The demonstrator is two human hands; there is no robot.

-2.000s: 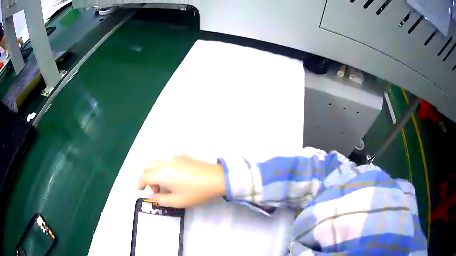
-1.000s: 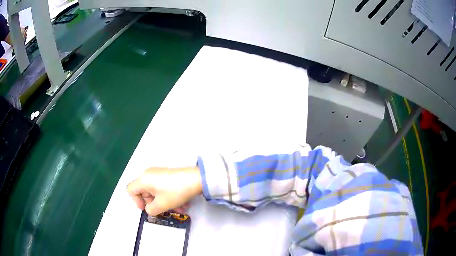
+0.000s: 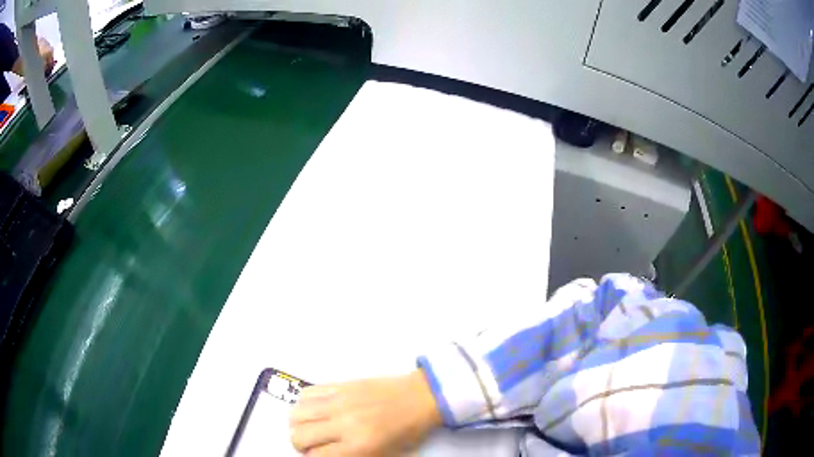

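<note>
A black phone middle frame (image 3: 284, 385) lies slightly tilted on the white bench cover (image 3: 402, 223), at the lower edge of the view. Its top end shows small orange and metallic bits, and white shows through its window. Its lower part is cut off. My right hand (image 3: 361, 416), bare and in a blue-and-white plaid sleeve, is over the right side of the frame with its fingers curled. Its fingertips are hidden, so whether it grips anything cannot be told. My left hand is not in view.
The green conveyor belt (image 3: 178, 214) runs along the left of the cover. A large light-grey machine (image 3: 500, 54) stands across the back and right. A black object (image 3: 31, 250) is at the left edge. Part of another person (image 3: 11, 55) shows at the top left.
My right hand has moved right and down from the top end of the frame to its right side. The frame now leans more to the right. The other frame on the belt has left the view.
</note>
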